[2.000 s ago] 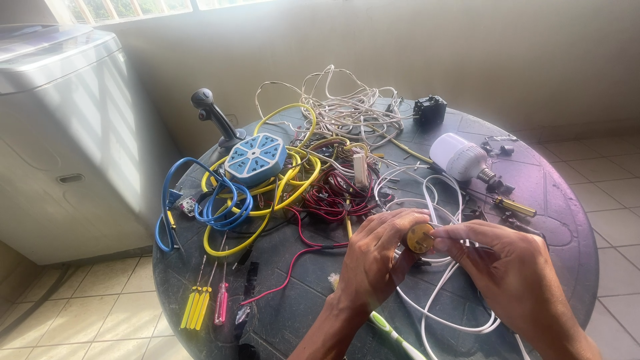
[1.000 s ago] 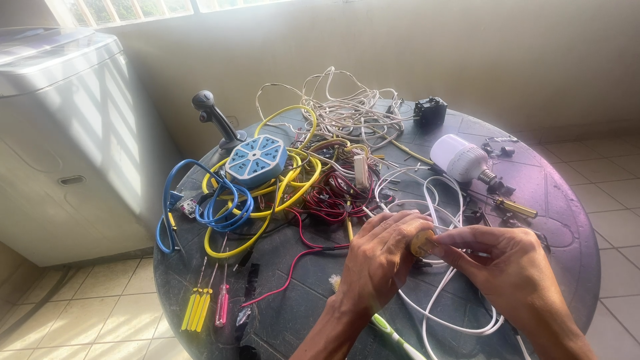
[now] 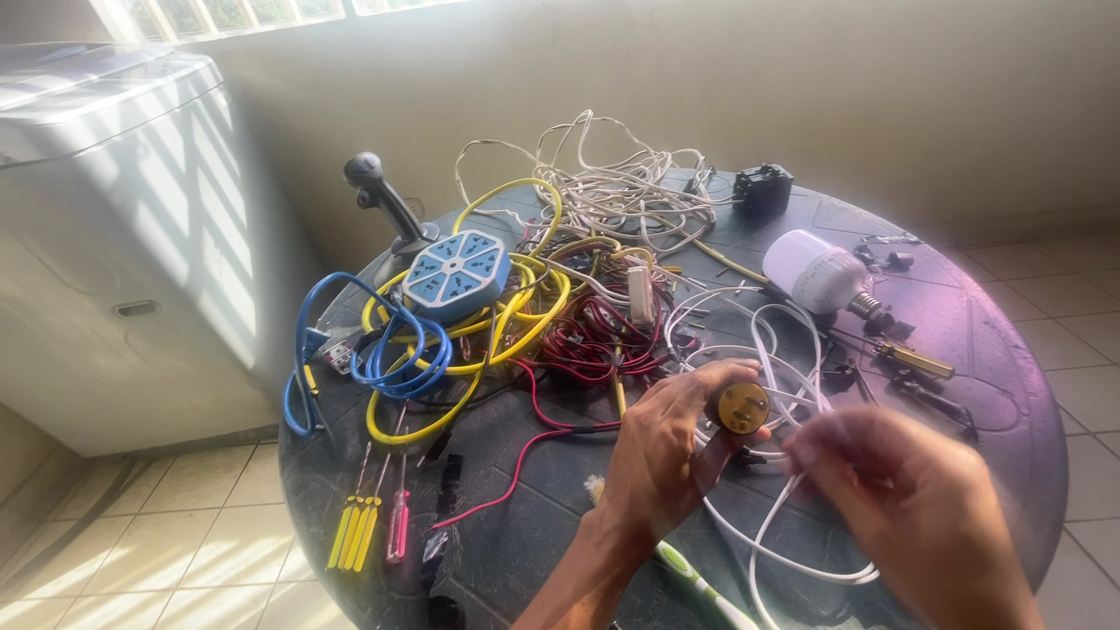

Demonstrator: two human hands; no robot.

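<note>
My left hand (image 3: pixel 669 446) grips a round electrical plug (image 3: pixel 743 408) with a brass-coloured face, turned toward the camera. My right hand (image 3: pixel 901 490) is just to the right of the plug, blurred, its thumb and fingertips close together; whether something small is between them cannot be told. A white cable (image 3: pixel 761 534) loops on the table behind and below both hands. Under my left wrist lies a green and white brush (image 3: pixel 696 577), its bristles showing on the other side of the wrist. A red wire (image 3: pixel 525 455) runs left of my left hand.
The round dark table (image 3: pixel 516 560) holds a blue power socket block (image 3: pixel 456 269), yellow cable (image 3: pixel 376 420), blue cable (image 3: pixel 302 350), tangled white wires (image 3: pixel 612 188), an LED bulb (image 3: pixel 814 269), a black block (image 3: pixel 762 190), yellow-handled screwdrivers (image 3: pixel 354 534) and a pink-handled screwdriver (image 3: pixel 398 525). A white appliance (image 3: pixel 114 262) stands left.
My right hand has moved away from the plug, to the right and down. The plug's face, partly covered by fingers a second ago, now shows fully in my left hand.
</note>
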